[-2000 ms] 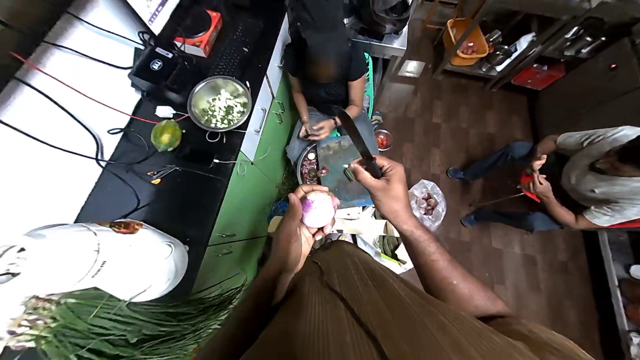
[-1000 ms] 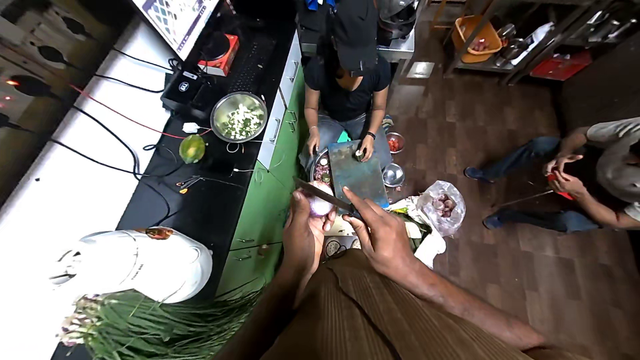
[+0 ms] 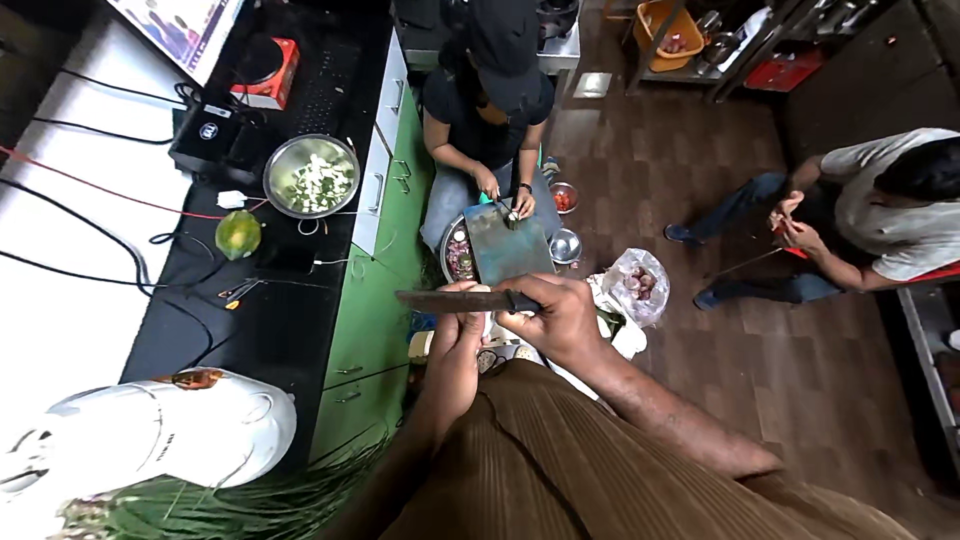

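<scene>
My right hand (image 3: 555, 319) grips the black handle of a kitchen knife (image 3: 457, 301), whose blade points left and lies across in front of my left hand. My left hand (image 3: 454, 352) holds an onion (image 3: 486, 324), mostly hidden behind the blade and my fingers. Just beyond the knife is a blue-green cutting board (image 3: 510, 244), where a seated person in a black cap cuts a small vegetable. Partly under the board's left side sits a metal bowl of chopped onion (image 3: 456, 259).
A steel bowl of chopped vegetables (image 3: 319, 176) and a green-yellow fruit (image 3: 238, 235) stand on the black counter at left. A plastic bag of onions (image 3: 637, 285) lies on the floor. Another person sits at far right. Green stalks (image 3: 247, 502) are at lower left.
The knife, upright and apart from the onion two seconds ago, has come down across it, and my hands have moved together. The view has shifted somewhat.
</scene>
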